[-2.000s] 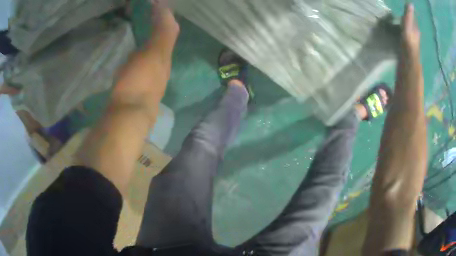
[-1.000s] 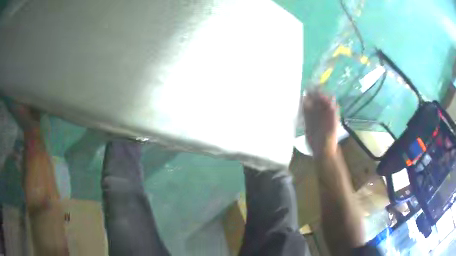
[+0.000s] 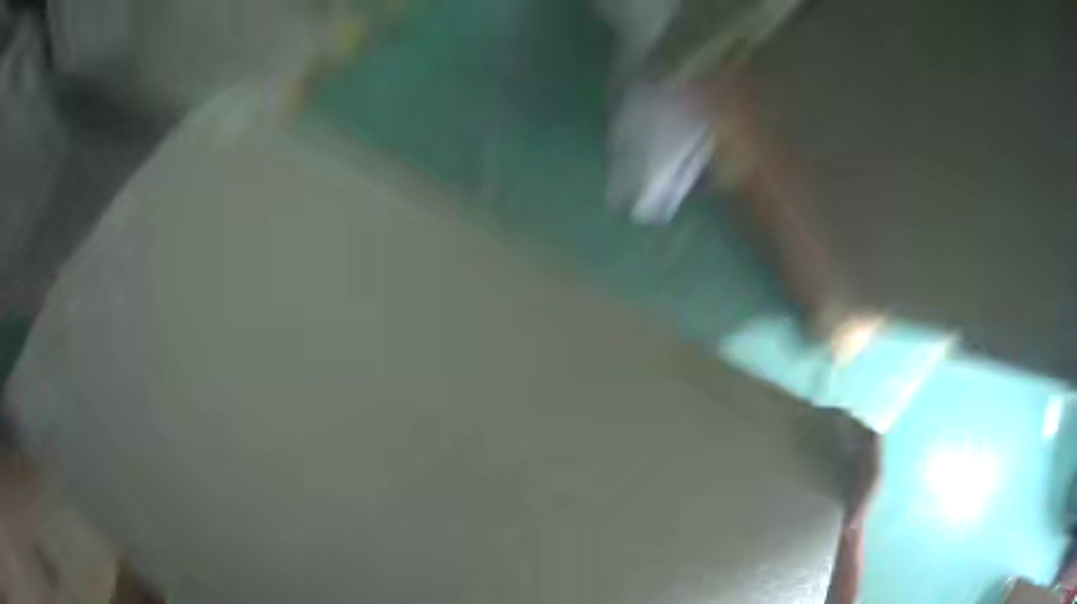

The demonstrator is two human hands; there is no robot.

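A large grey-green wrapped bale (image 3: 449,389) fills the middle and lower part of the blurred head view, close to the camera and tilted. My right hand (image 3: 860,454) is curled around its right corner, with the forearm running down out of the picture. My left hand (image 3: 18,484) is at its left edge, heavily blurred and partly cut off by the picture's rim; its fingers cannot be made out.
Another large grey-green bale (image 3: 945,153) stands at the upper right, with a brown edge beside it. A white piece (image 3: 667,148) is near the green floor (image 3: 532,153). Blurred grey wrapped shapes (image 3: 189,47) are at the upper left. A bright reflection lies at the right.
The bale now fills more of the view and sits lower. My right hand, off the bale one second ago, is now on its corner. The chair and my legs have left the view.
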